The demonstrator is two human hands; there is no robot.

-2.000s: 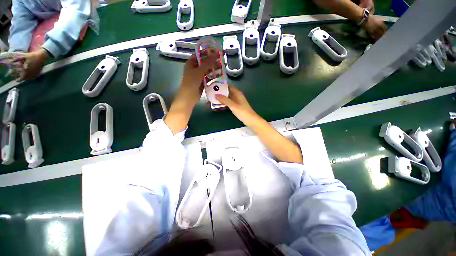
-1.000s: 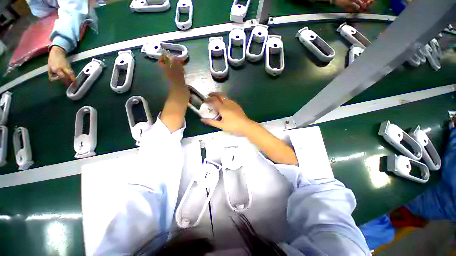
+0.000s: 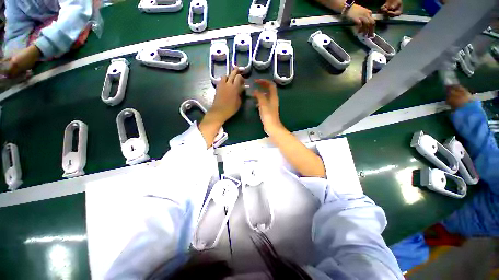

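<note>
White oval-loop lamp units lie on the green belt. My left hand (image 3: pixel 225 99) is bare, with its fingertips at the near end of one upright-lying unit (image 3: pixel 242 53) in a close row; whether it grips it I cannot tell. My right hand (image 3: pixel 266 99) is just to the right, fingers apart and slightly blurred, with no unit in it. A tiny pale spot shows between the hands, too small to name. Another unit (image 3: pixel 189 105) lies partly hidden under my left forearm. Two units (image 3: pixel 218 214) lie side by side on the white board near my body.
More units lie at left on the belt (image 3: pixel 49 98) and beyond its rail. A slanting grey post (image 3: pixel 377 87) stands at right. Several units lie on the green surface at right (image 3: pixel 443 183). Other people's hands show at upper left, top right (image 3: pixel 361 19) and far right.
My left hand first held a pinkish-lit unit; it was then set on the belt and now lies under my left forearm. Belt units have shifted left. My hands have moved up to the row.
</note>
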